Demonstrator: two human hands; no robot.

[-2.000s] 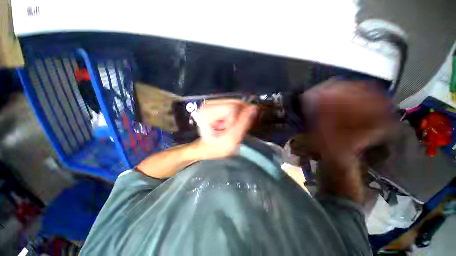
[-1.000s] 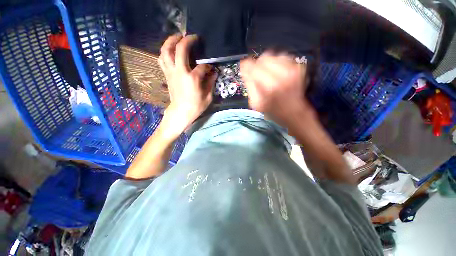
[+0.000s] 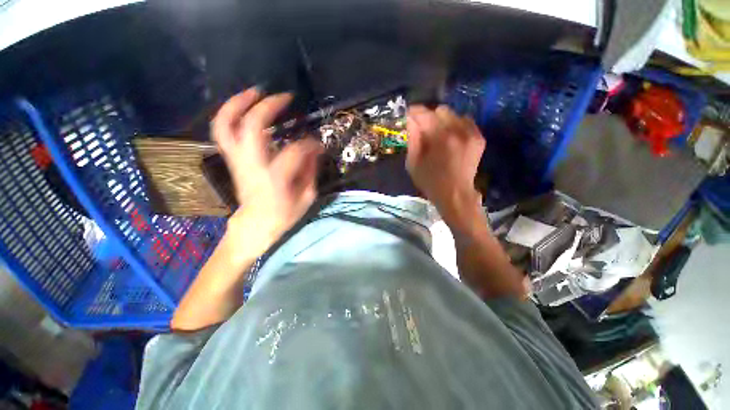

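Observation:
The under-table drawer (image 3: 372, 178) is at my lap, below the table's edge. It holds a jumble of small shiny metal parts (image 3: 352, 132), with white bobbins (image 3: 349, 153) and some yellow and green bits. My left hand (image 3: 264, 164) is over the drawer's left end, blurred, with its fingers spread and nothing visible in it. My right hand (image 3: 444, 152) is at the drawer's right end with its fingers curled in. Whether it holds something is hidden.
Blue plastic baskets stand left (image 3: 80, 216) and right (image 3: 578, 120) of my lap. A wood-grained board (image 3: 180, 176) is left of the drawer. Fabric offcuts (image 3: 596, 264) and a crumpled red bag (image 3: 658, 116) lie at the right. The white table edge (image 3: 48, 20) crosses the top.
My left hand has moved off the drawer's edge and its fingers have spread. My right hand has moved right, off the parts, so more of them show. The view has shifted to the right.

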